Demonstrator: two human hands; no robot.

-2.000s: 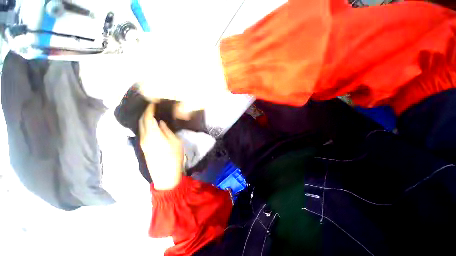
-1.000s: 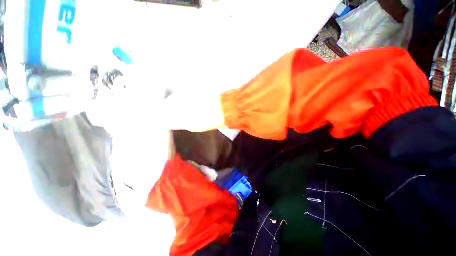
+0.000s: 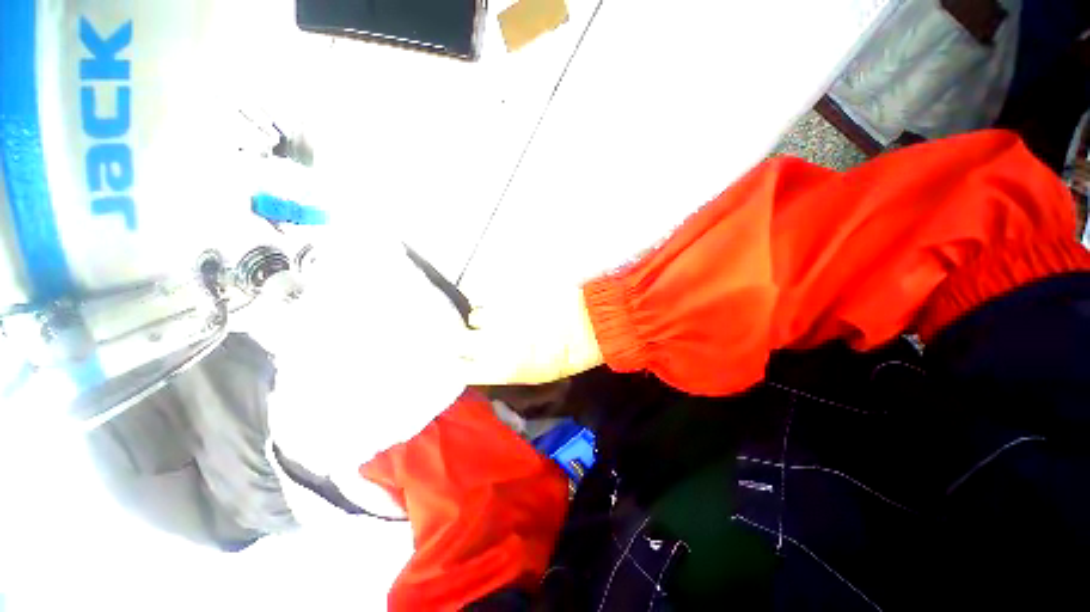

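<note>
Overexposed white cloth [image 3: 359, 359] lies before the sewing machine [image 3: 114, 227]. My right hand [image 3: 526, 344] is washed out by glare at the cloth's right side. Its fingertips are beside the end of a thin dark edge [image 3: 433, 282]; its grip cannot be made out. My left red sleeve [image 3: 484, 496] reaches the cloth's lower side, but my left hand is hidden or lost in glare. Grey-brown cloth [image 3: 197, 448] hangs left of the white cloth. A dark edge curves along the white cloth's lower left. Dark brown cloth [image 3: 532, 397] shows below my right hand.
Round metal machine parts [image 3: 263, 265] and a blue tab [image 3: 287, 210] are left of the white cloth. A black phone [image 3: 392, 22] and tan card [image 3: 532, 20] lie at the top. A blue bin [image 3: 574, 447] is by my lap. Pale cloth [image 3: 926, 90] is at upper right.
The view has shifted, bringing the phone, card and more machine lettering into sight. The dark piece between my hands two seconds ago is now mostly covered, and my left hand no longer shows.
</note>
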